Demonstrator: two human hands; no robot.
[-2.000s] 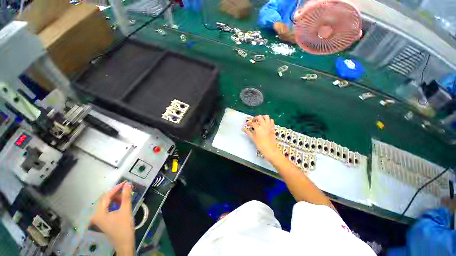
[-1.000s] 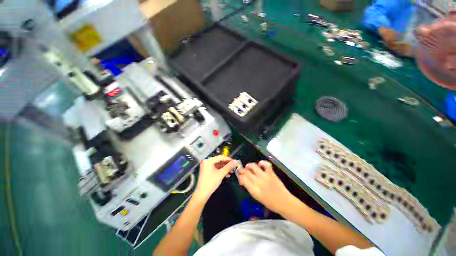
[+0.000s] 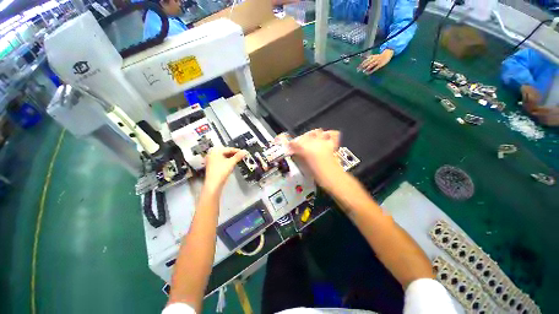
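My left hand (image 3: 223, 164) is at the right-hand fixture (image 3: 262, 167) of the white benchtop machine (image 3: 202, 211), its thumb and finger pinched on a small cream-and-metal assembly (image 3: 250, 162). My right hand (image 3: 315, 150) is blurred, at the right side of the same fixture, beside a light metal block; whether it holds anything is unclear. The left-hand fixture (image 3: 168, 172) sits under the slim driver head. More small assemblies (image 3: 348, 158) lie in the black tray, partly behind my right hand.
The black two-compartment tray (image 3: 368, 126) stands right of the machine. Rows of assemblies (image 3: 484, 270) lie on a white sheet (image 3: 407, 211) at lower right. A grey round grommet (image 3: 454, 182), loose parts and a cardboard box (image 3: 276, 52) are farther back. People in blue sit across the bench.
My view has turned left towards the machine. My hands have moved from together in front of my body to the right-hand fixture. Earlier, my right hand was at the part rows.
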